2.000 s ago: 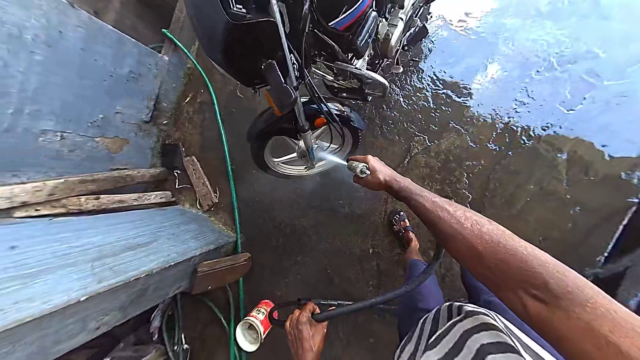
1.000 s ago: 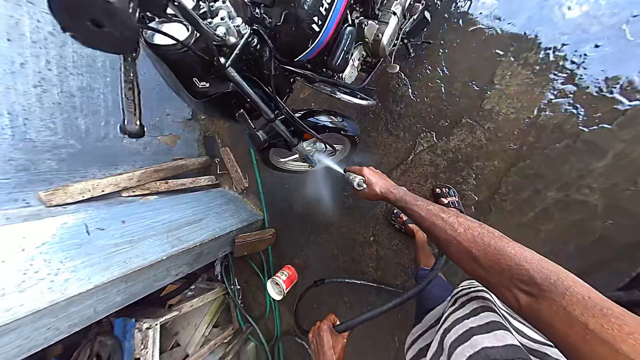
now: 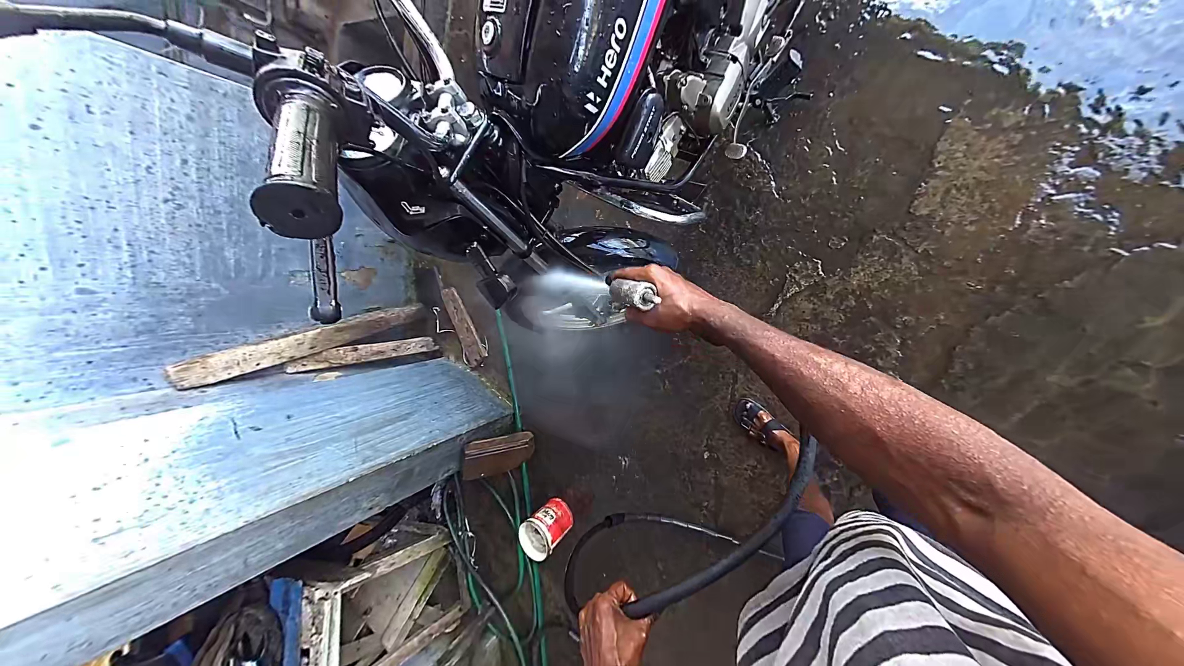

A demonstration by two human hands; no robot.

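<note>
Water sprays from a metal spray nozzle (image 3: 635,294) that my right hand (image 3: 668,301) grips, close beside the front wheel (image 3: 592,314) of a black Hero motorcycle (image 3: 573,83). The spray and my hand hide much of the wheel; the black front fender (image 3: 620,246) shows above it. My left hand (image 3: 612,629), low in the view, is closed around a thick black hose (image 3: 731,562) that curves up toward my right forearm. The handlebar grip (image 3: 298,166) and lever stand out at upper left.
A blue-grey ledge (image 3: 277,453) runs along the left, with wooden strips (image 3: 296,348) on it. A green hose (image 3: 513,379) crosses the wet floor near a red and white can (image 3: 546,529). Scrap wood (image 3: 398,583) lies under the ledge. My sandaled foot (image 3: 760,422) is at centre right.
The view has shifted, and more of the handlebar and fuel tank shows. My right hand with the nozzle is now nearer the wheel and fender. My left hand still holds the hose.
</note>
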